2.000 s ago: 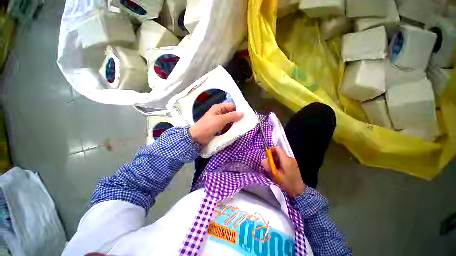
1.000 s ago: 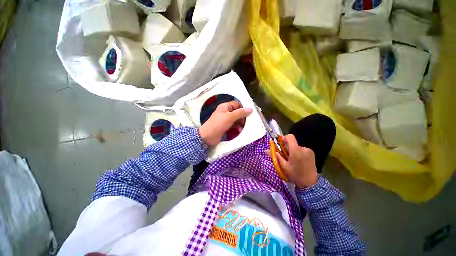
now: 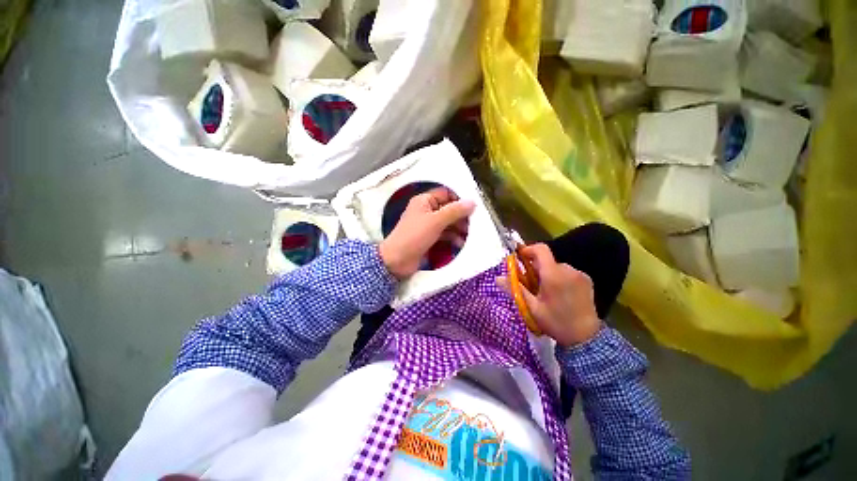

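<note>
A cream sewn fabric block (image 3: 481, 240) with a dark blue and red round emblem is held over the lap. My left hand (image 3: 423, 230) grips it at the emblem, with fingers over the disc. My right hand (image 3: 562, 293) holds orange-handled scissors (image 3: 519, 299) at the block's right edge. The blades are mostly hidden at that edge, so I cannot tell whether they touch it. The purple-and-white gingham apron (image 3: 470, 315) lies under the block.
An open white woven sack (image 3: 155, 150) with blocks is upper left. An open yellow sack (image 3: 677, 329) with blocks is at the right. One block (image 3: 284, 256) lies on the floor below the white sack. A whitish sack (image 3: 38, 376) is at the left edge.
My right hand has moved up and outward from its earliest position, bringing the scissors to the block's right edge. The block has shifted slightly right, still in my left hand.
</note>
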